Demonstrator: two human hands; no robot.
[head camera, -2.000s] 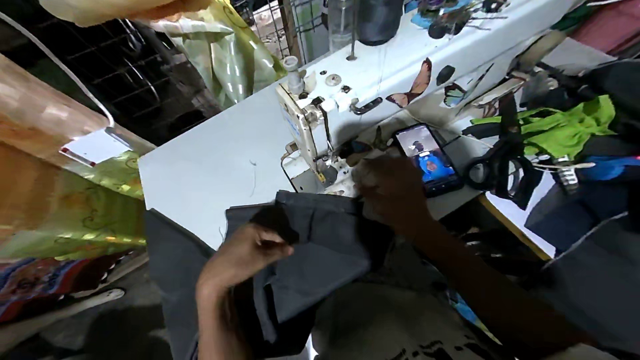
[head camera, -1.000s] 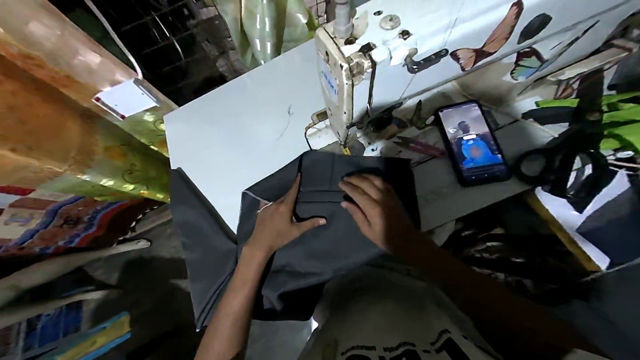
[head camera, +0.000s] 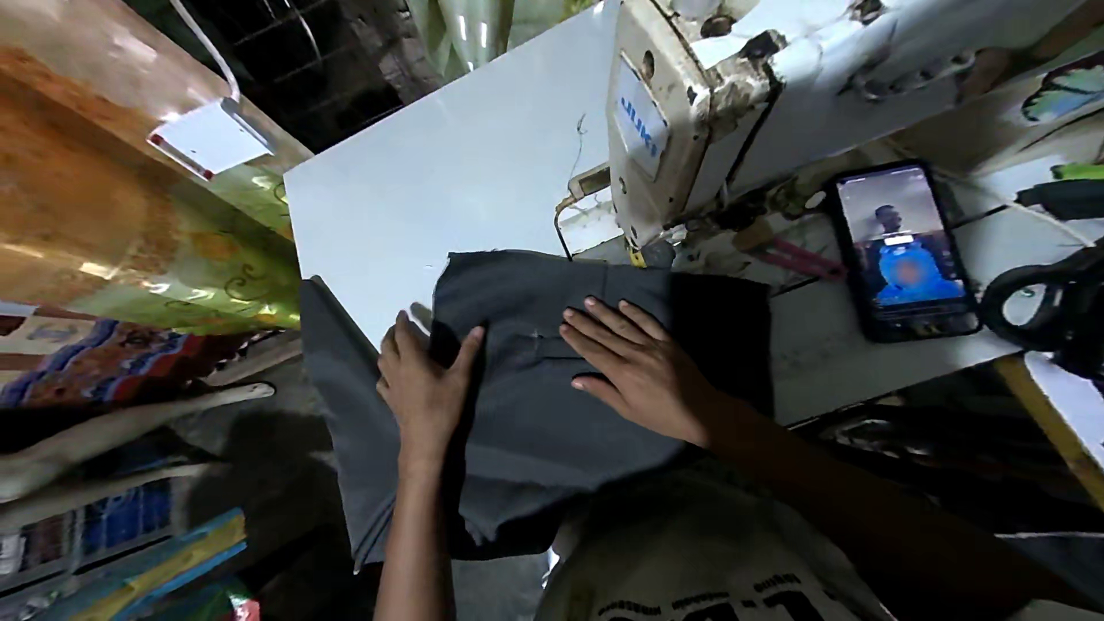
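Note:
Dark grey fabric (head camera: 552, 414) lies over the front edge of the white sewing table, with a short welt-like slit and seam near its middle. My left hand (head camera: 427, 371) rests at the fabric's left edge, thumb on the cloth and fingers spread over the edge. Flat on the fabric, just right of the slit, is my right hand (head camera: 625, 362) with its fingers extended. The Juki sewing machine head (head camera: 660, 129) stands beyond the fabric's top edge; its needle area is partly hidden. Another grey fabric part (head camera: 345, 423) hangs off the table's left side.
A smartphone (head camera: 904, 250) with a lit screen lies right of the machine, beside black-handled scissors (head camera: 1035, 302). A pink tool (head camera: 798, 259) is near the machine bed. Left of the white tabletop (head camera: 431, 181) hang a patterned plastic sheet (head camera: 129, 198) and a white box (head camera: 210, 138) on a cable.
The right hand has moved from beside the needle area onto the fabric. The cloth now lies flatter, and the left hand has shifted to its left edge. The view has moved closer.

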